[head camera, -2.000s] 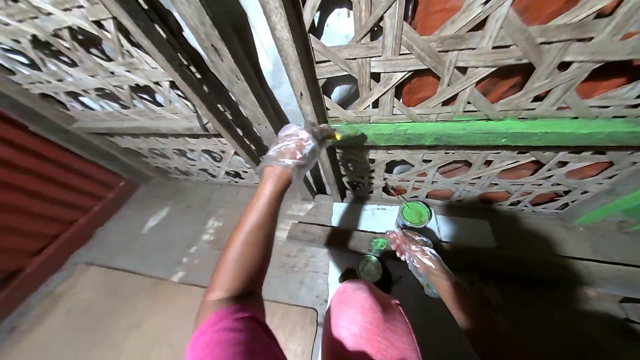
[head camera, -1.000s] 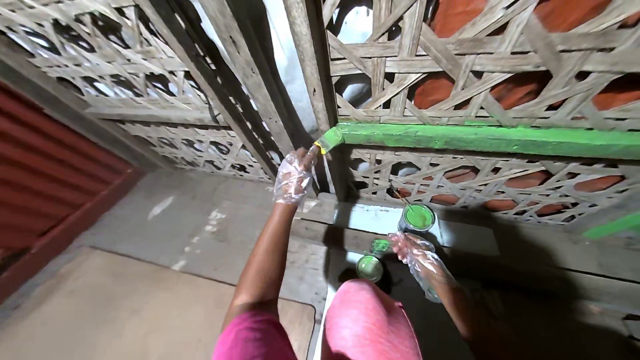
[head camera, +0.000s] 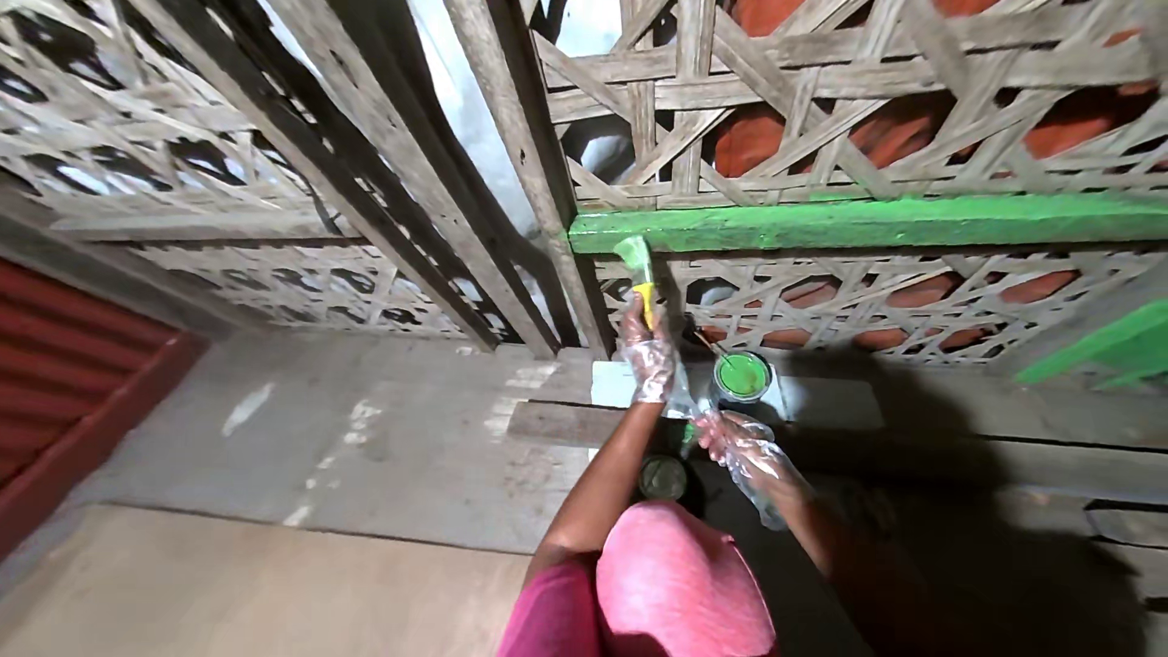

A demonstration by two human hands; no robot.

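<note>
My left hand (head camera: 650, 351), in a clear plastic glove, grips a paintbrush (head camera: 637, 262) by its yellow handle. Green paint coats the bristles, which point up just below the left end of the green-painted wooden rail (head camera: 803, 224). Lower right, my right hand (head camera: 730, 438), also gloved, has its fingers curled beside a small item with green on it (head camera: 689, 434); what it holds is unclear. An open can of green paint (head camera: 742, 375), with a thin stick leaning in it, stands just above my right hand. A second round container (head camera: 663, 477) sits near my knee.
A woven bamboo lattice wall (head camera: 821, 100) rises in front, with bare upright wooden posts (head camera: 529, 146) left of the rail. A wooden plank (head camera: 561, 423) lies on the ledge. Brown sheeting (head camera: 274, 584) covers the lower left floor, and red corrugated metal (head camera: 64, 365) stands at far left.
My left hand has drawn the brush away from the rail's left end, down and to the right, closer to the paint can. My right hand stays low beside the can.
</note>
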